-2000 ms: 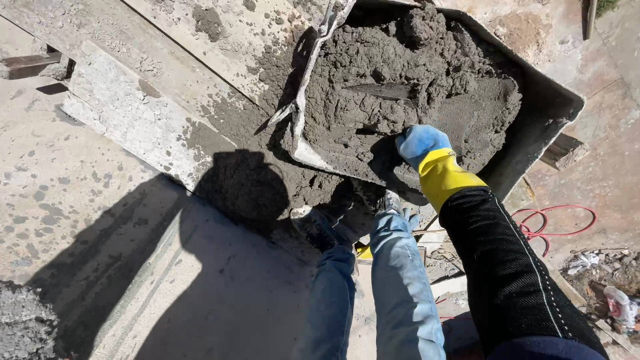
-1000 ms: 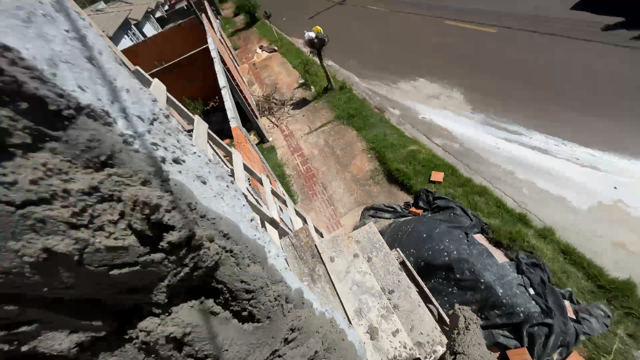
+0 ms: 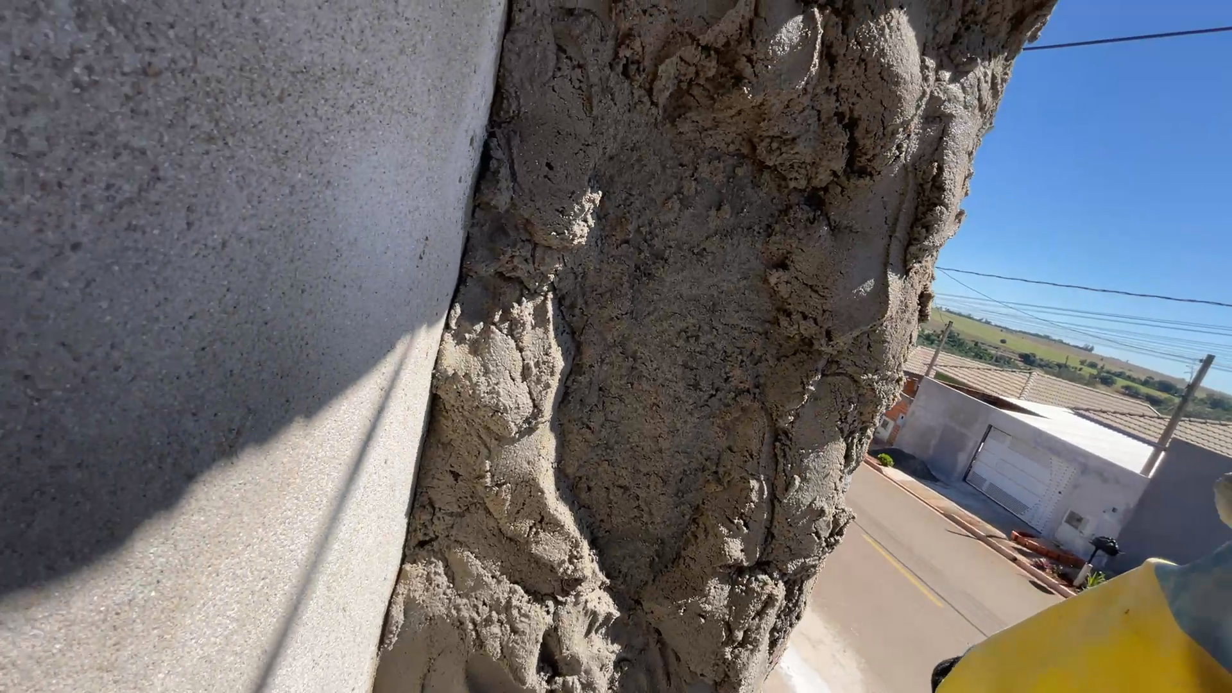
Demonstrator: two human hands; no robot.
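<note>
Rough, wet grey mortar [image 3: 674, 346] covers a narrow strip of wall from top to bottom of the view, thick and lumpy along both sides. A flat, speckled wall surface [image 3: 241, 241] borders it on the left, part in shadow and part in sun. At the lower right corner, my right hand [image 3: 1198, 587] shows only as part of a yellow and blue glove, cut off by the frame edge. Its fingers and anything in them cannot be made out. My left hand is out of view.
Past the mortared edge, a street [image 3: 914, 568] lies well below. Across it stand a grey boundary wall [image 3: 934, 423] with a white garage gate [image 3: 1020, 476], tiled roofs [image 3: 1020, 385] and a utility pole [image 3: 1179, 414]. Overhead cables cross the sky.
The view has swung from the mortar tub, past the street below, to the mortared wall. The gloved right hand, over the tub two seconds ago, is now at the lower right edge.
</note>
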